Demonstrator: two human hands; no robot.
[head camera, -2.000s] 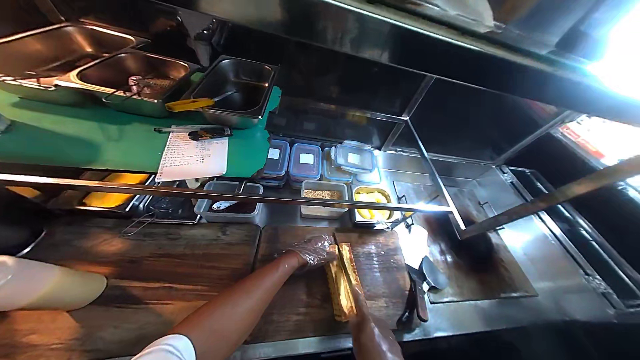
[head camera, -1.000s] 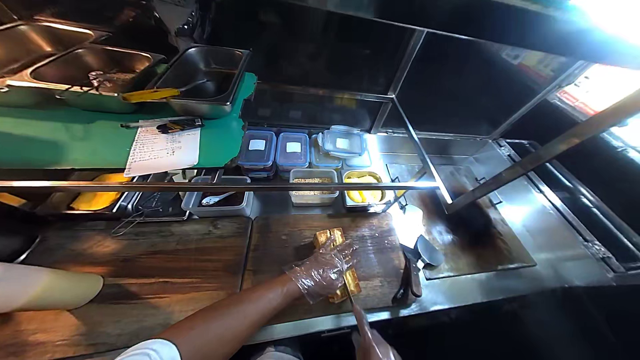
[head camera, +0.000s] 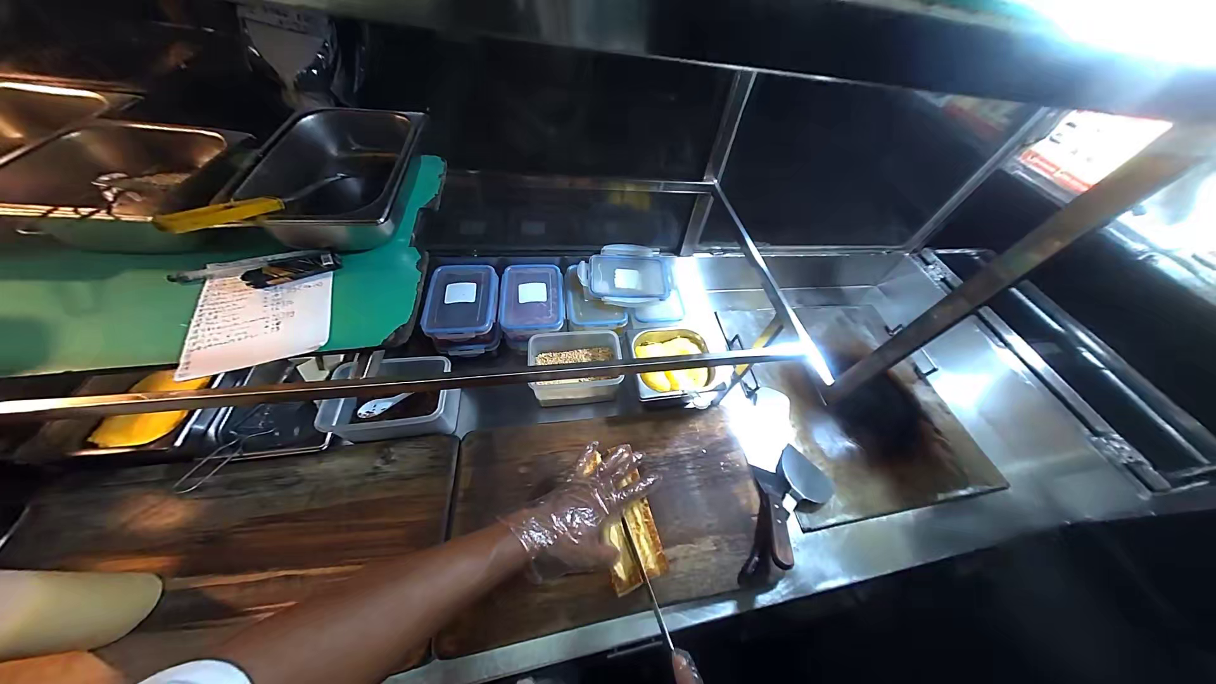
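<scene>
A golden-brown strip of food, seemingly folded flatbread, lies lengthwise on a dark wooden board. My left hand, in a clear plastic glove, spreads its fingers over the food's upper part and rests on it. At the bottom edge my right hand is mostly out of frame and closed on the handle of a knife. The knife's thin blade runs along the middle of the food, between two lengthwise parts. Its tip is hard to make out near my left fingers.
Spatulas lie right of the board, beside a griddle. Behind stand a tub of chopped bits, a tray of yellow slices and lidded containers. A metal rail crosses above the board. A person's arm is at left.
Two seconds ago my left hand was at the food's upper left; now it lies over the food. The knife has shifted along the food, with my right hand lower in view.
</scene>
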